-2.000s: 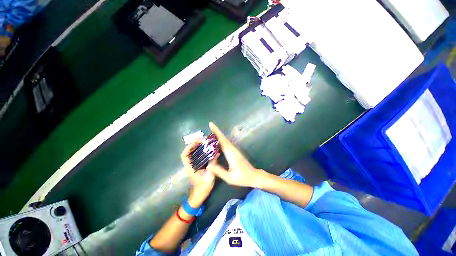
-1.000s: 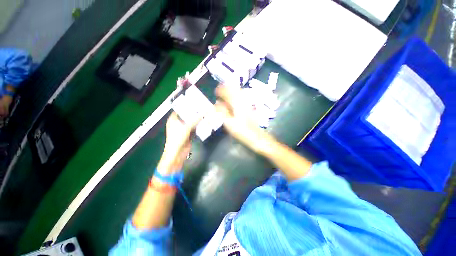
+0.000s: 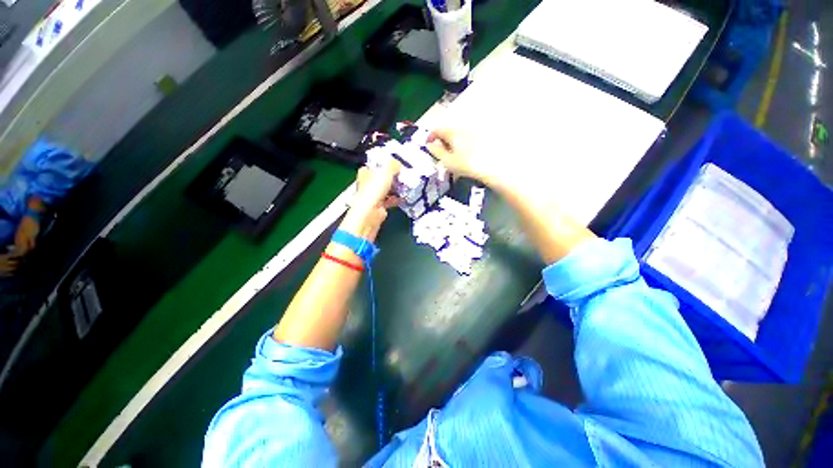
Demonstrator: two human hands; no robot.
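Stacked white battery packs (image 3: 416,174) with dark stripes stand near the belt rail, their wires toward the belt. My left hand (image 3: 373,187) is at the left side of the stacks, fingers around or against the packs. My right hand (image 3: 457,154) is at the back right of the stacks, fingertips at their top edge. Whether either hand grips a pack cannot be told. Small white strips (image 3: 452,233) lie in a loose heap just in front of the stacks. A blue wrist strap (image 3: 354,245) with a cord is on my left wrist.
Devices in black carriers (image 3: 254,190) sit on the green belt (image 3: 196,274) beyond the white rail (image 3: 219,320). White trays (image 3: 566,128) lie at the right, with a pale post (image 3: 450,46) beside them. A blue crate (image 3: 731,338) holds white sheets. Another person's hand (image 3: 26,236) is at far left.
My hands have moved away from the bench middle to the stacked packs. The packs seen in my left hand a second ago are now among or against the stacks. The view has shifted forward.
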